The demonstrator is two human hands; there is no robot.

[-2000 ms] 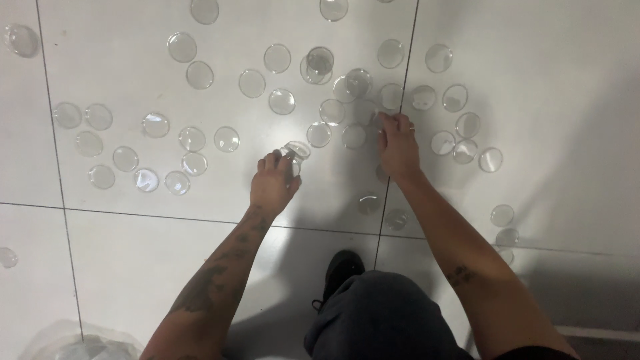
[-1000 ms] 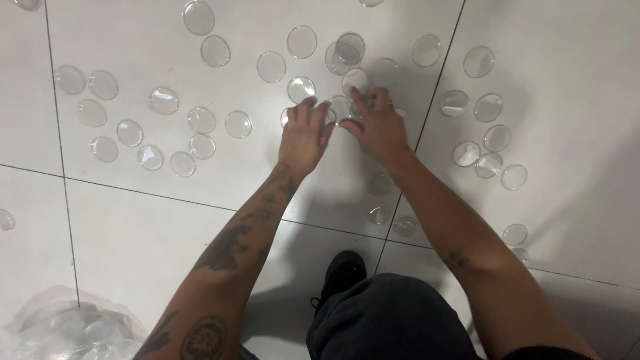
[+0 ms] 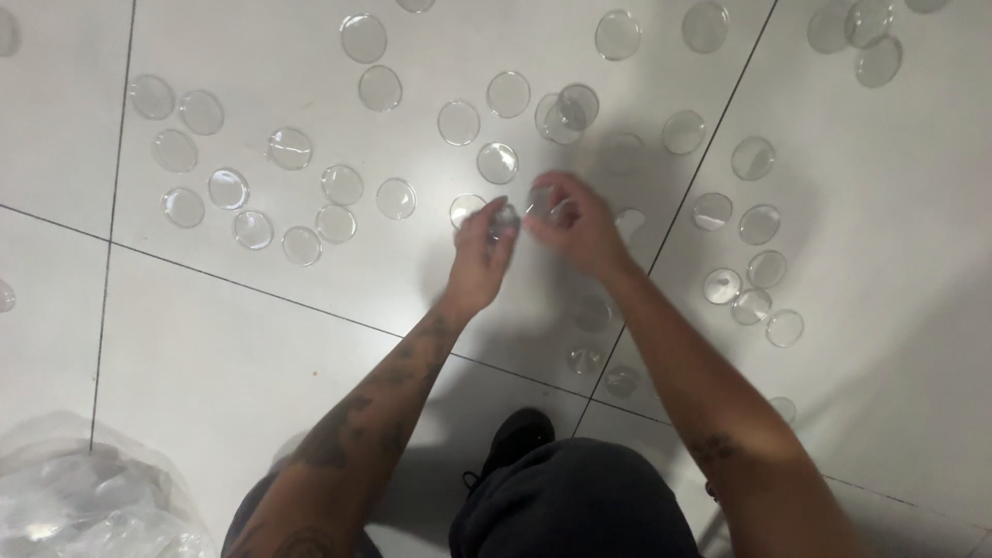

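Many round clear discs, perhaps plastic lids, lie scattered on the pale tiled floor. My left hand (image 3: 482,252) holds clear discs (image 3: 504,222) between thumb and fingers, near the middle of the view. Just to its right, my right hand (image 3: 572,221) grips clear discs (image 3: 542,203) as well; how many each hand has is hard to tell. A single disc (image 3: 467,211) lies partly behind my left fingers, and another (image 3: 497,163) rests above the hands. Two discs (image 3: 572,112) overlap farther up.
A clear plastic bag (image 3: 93,504) sits at the lower left. Below the hands are my black shoe (image 3: 524,434) and dark-clothed knee (image 3: 573,496). More discs (image 3: 752,306) lie right of my right forearm, others (image 3: 288,148) to the left.
Both hands, apart on the floor two seconds ago, have come close together. Since one second ago they have drawn slightly apart, with discs now visible in their fingers.
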